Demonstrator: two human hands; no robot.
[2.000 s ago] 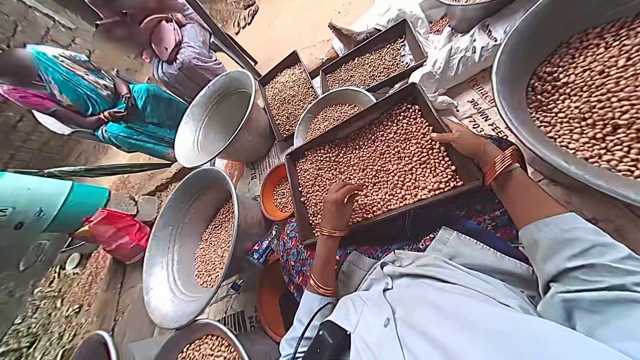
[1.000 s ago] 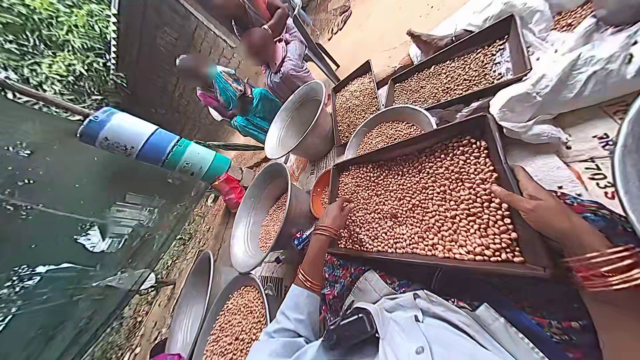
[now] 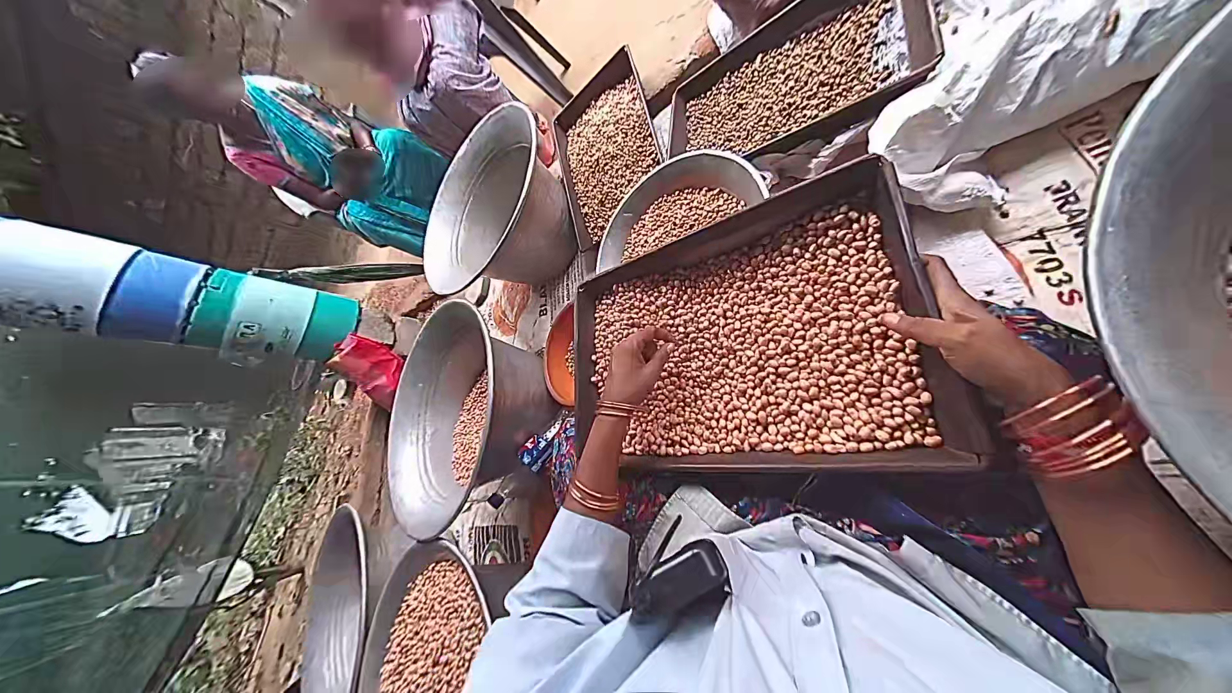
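A dark rectangular metal tray [image 3: 602,279] lies across my lap, spread with reddish-brown shelled nuts [image 3: 770,337] that look like peanuts. My right hand [image 3: 972,337] grips the tray's right wall, thumb over the rim and the other fingers hidden behind it. My left hand [image 3: 638,366] is over the nuts near the tray's left side, fingers curled with the tips close together; whether a nut is between them cannot be told. Just beyond the tray stands a round metal bowl [image 3: 630,207] of nuts, and an orange bowl [image 3: 559,356] shows at the tray's left edge.
Two more trays, one narrow [image 3: 626,63] and one wide [image 3: 934,38], hold nuts beyond the bowl. Metal basins stand at left [image 3: 423,500], upper left [image 3: 500,221], lower left [image 3: 337,606] and right [image 3: 1155,241]. White sacks [image 3: 1001,106] lie upper right. A person in teal cloth [image 3: 399,183] sits beyond.
My left hand has moved from the tray's near left edge onto the nuts, its fingers curled. My right hand stays on the tray's right side. The view has swung noticeably.
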